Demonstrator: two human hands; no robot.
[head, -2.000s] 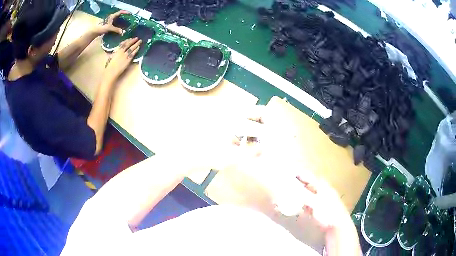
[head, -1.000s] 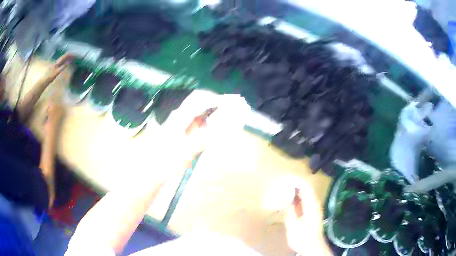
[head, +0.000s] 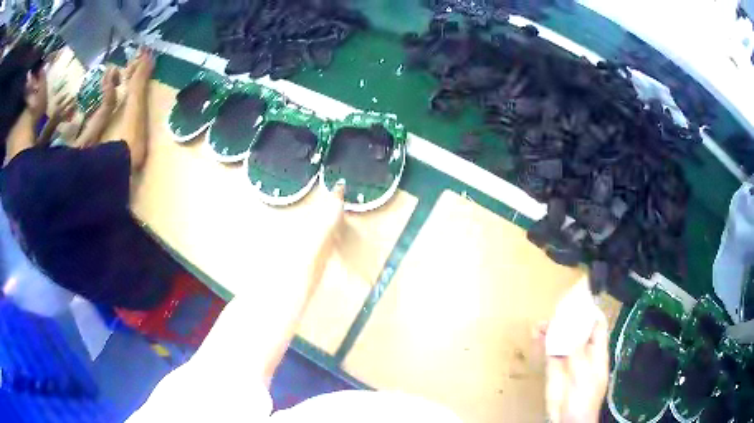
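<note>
Four green housings with black centres and white rims stand in a row along the back of the mat, left of centre. My left hand (head: 329, 221) is overexposed; its fingertips are at the rounded rim of the rightmost housing (head: 361, 157), and its grip is unclear. My right hand (head: 576, 376), near the mat's right edge, is closed around a white object (head: 572, 326) with a pale tip, seemingly the glue bottle. Black inserts (head: 595, 157) lie heaped at the back right, and some are in another heap (head: 281, 33) at the back left.
Another person (head: 78, 215) sits at the left, hands at the far left end of the bench. Overlapping green housings (head: 649, 363) stand at the right. Tan cardboard (head: 463, 289) covers the bench. A white strip (head: 475, 178) runs behind it. Blue bins (head: 50, 372) are lower left.
My left hand has moved left from over the mat to the rightmost housing in the row. My right hand has moved right with the white object. The other person's hands have left the row of housings.
</note>
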